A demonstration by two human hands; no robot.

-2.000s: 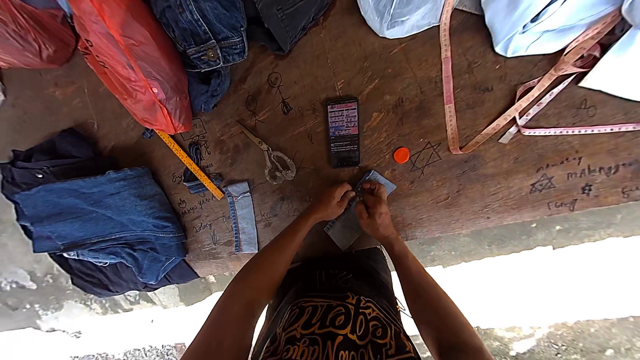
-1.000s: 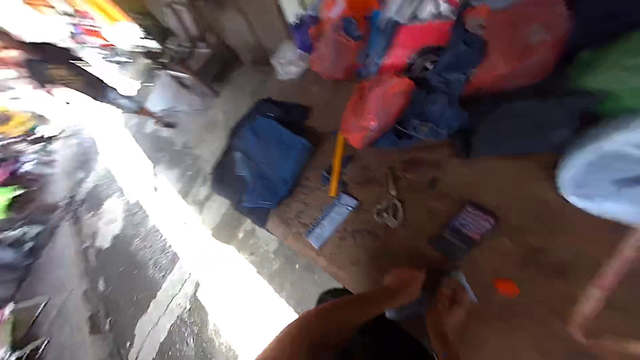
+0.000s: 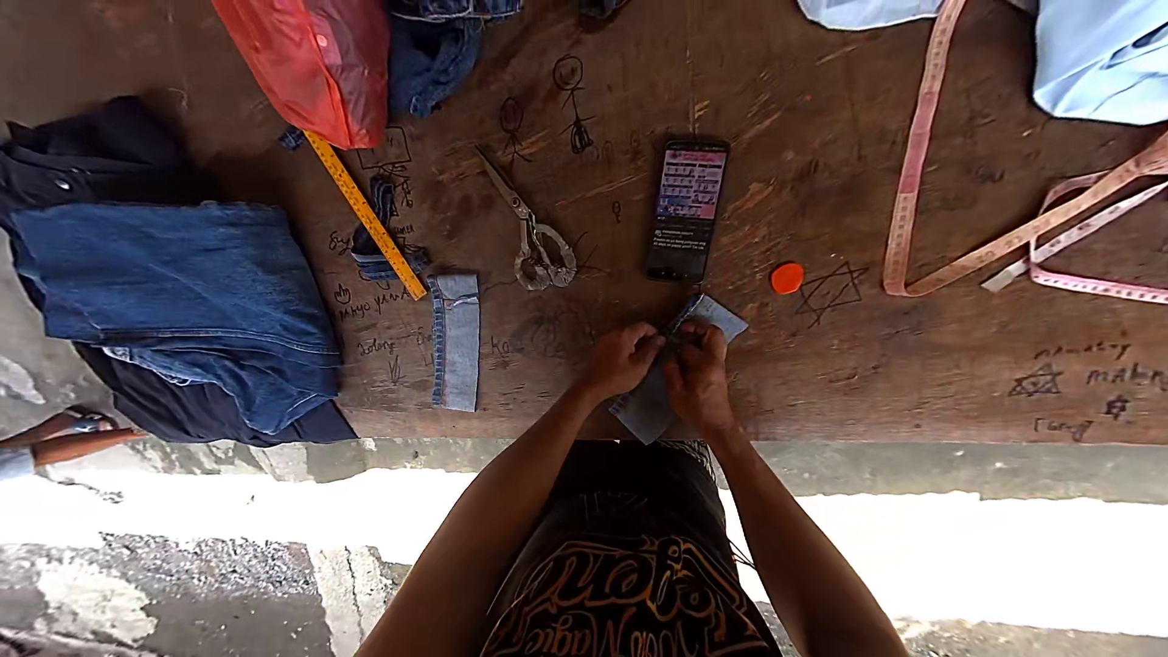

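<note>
My left hand point(image 3: 626, 361) and my right hand point(image 3: 701, 376) meet over a cut piece of denim point(image 3: 650, 406) at the table's near edge, both gripping it with bent fingers. Whatever lies between the fingertips is too small to make out. A second denim strip point(image 3: 464, 342) with a stitched edge rests to the left. Beyond it are metal scissors point(image 3: 538, 246), their blades slightly apart. A lit smartphone point(image 3: 689, 210) lies just past my hands, and an orange-red round disc point(image 3: 787, 277) is to its right.
Folded jeans point(image 3: 173, 301) lie on the wooden table point(image 3: 821, 383) at left. A yellow ruler point(image 3: 365, 214) reaches out from a red plastic bag point(image 3: 338, 64). At right are a pink measuring tape point(image 3: 912, 173) and light blue cloth point(image 3: 1104, 64). Another person's foot point(image 3: 87, 422) shows at far left.
The view swung toward the left side and the street, then came back over the table. My hands stay together on the denim piece throughout.
</note>
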